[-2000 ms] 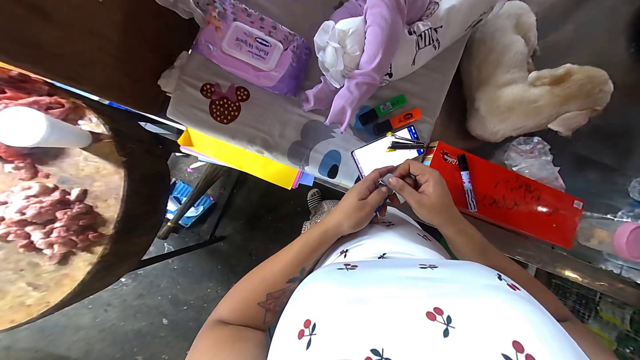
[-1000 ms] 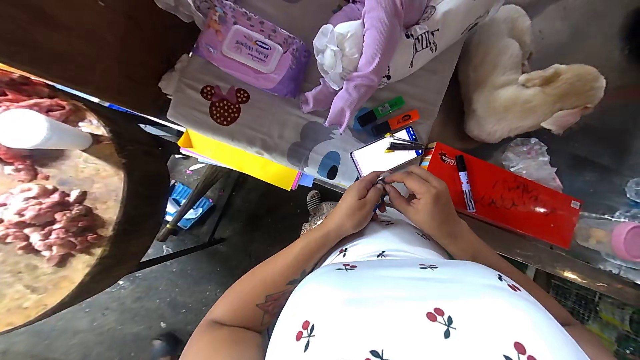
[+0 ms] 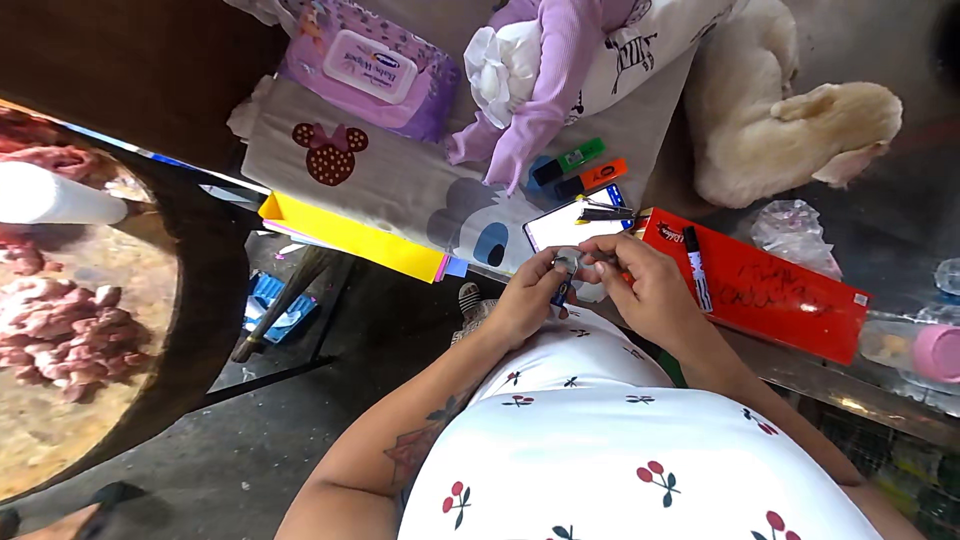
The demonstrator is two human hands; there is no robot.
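Close above my lap, my left hand point(image 3: 531, 289) grips a small dark blue object point(image 3: 562, 291) with a light curved end, its kind unclear. My right hand point(image 3: 637, 281) is beside it, fingertips pinched on a small clear, thin piece point(image 3: 591, 291) between the hands. Just beyond lies a phone point(image 3: 574, 225) with a lit white screen and small black and yellow items point(image 3: 600, 213) on it. A green highlighter point(image 3: 570, 161) and an orange highlighter point(image 3: 591, 178) lie farther back. Right of my hands is a red box point(image 3: 780, 307) with a black-and-white marker point(image 3: 697, 268) on top.
Yellow paper point(image 3: 352, 236) lies along the table edge, near a baby wipes pack point(image 3: 371, 71). A baby's lilac sleeve point(image 3: 559, 75) reaches over the cloth. Beyond the box lies a cream, furry object point(image 3: 780, 112). Raw meat point(image 3: 67, 330) sits on a round wooden block point(image 3: 90, 420) at left.
My hands have drawn slightly apart, and the blue object and clear piece between them now show more plainly. A person's foot or leg has come into view at bottom left.
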